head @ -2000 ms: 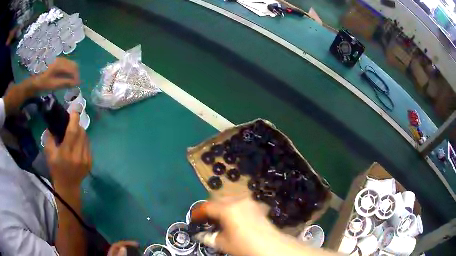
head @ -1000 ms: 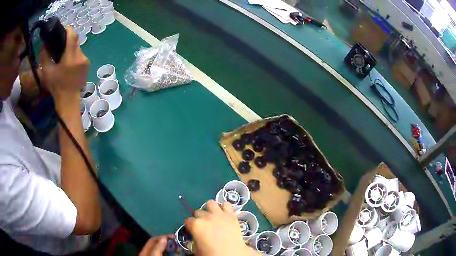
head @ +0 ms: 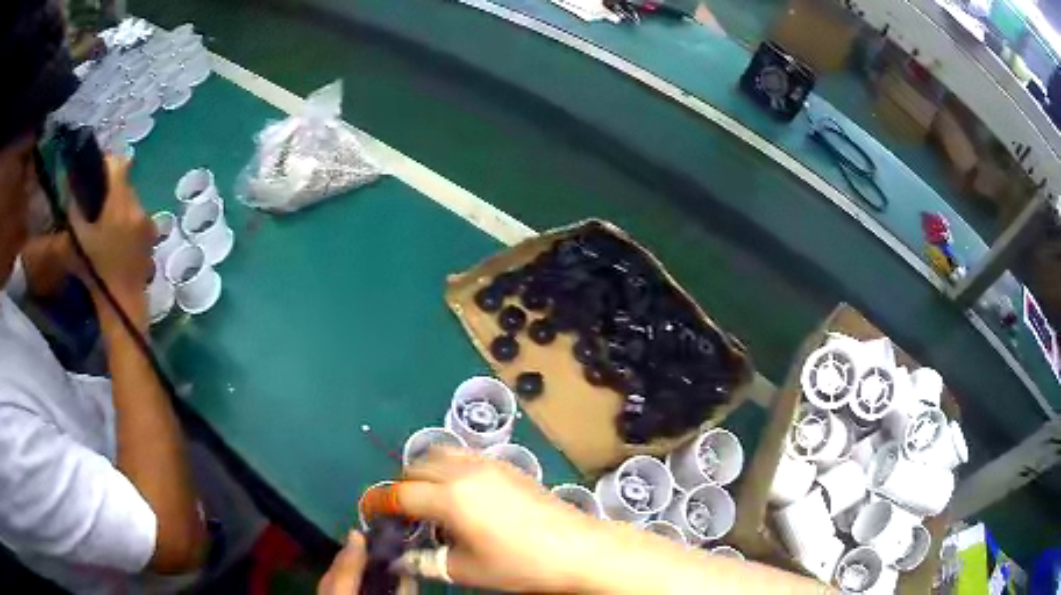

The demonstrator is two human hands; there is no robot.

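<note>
My right hand (head: 471,517) reaches in from the bottom right, fingers closed around an orange-handled tool (head: 382,502). My left hand (head: 343,567) is cut off by the bottom edge; its visible fingers are against a dark part (head: 384,556), which is blurred and partly hidden by my right hand. White cup-shaped housings (head: 482,409) stand upright around and behind my right hand, with spoked centres showing in some. A shallow cardboard tray (head: 559,421) behind them holds many black round parts (head: 504,348).
A carton (head: 762,494) heaped with white housings (head: 873,392) is at the right. A neighbouring worker's arm (head: 146,384) holds a black corded tool (head: 84,174) at the left, near more housings (head: 192,279). A clear plastic bag (head: 308,157) lies at the bench's far edge strip.
My right hand has moved slightly down and left in the picture, and the orange handle shows again. The view has shifted, so tray and carton sit higher and further left.
</note>
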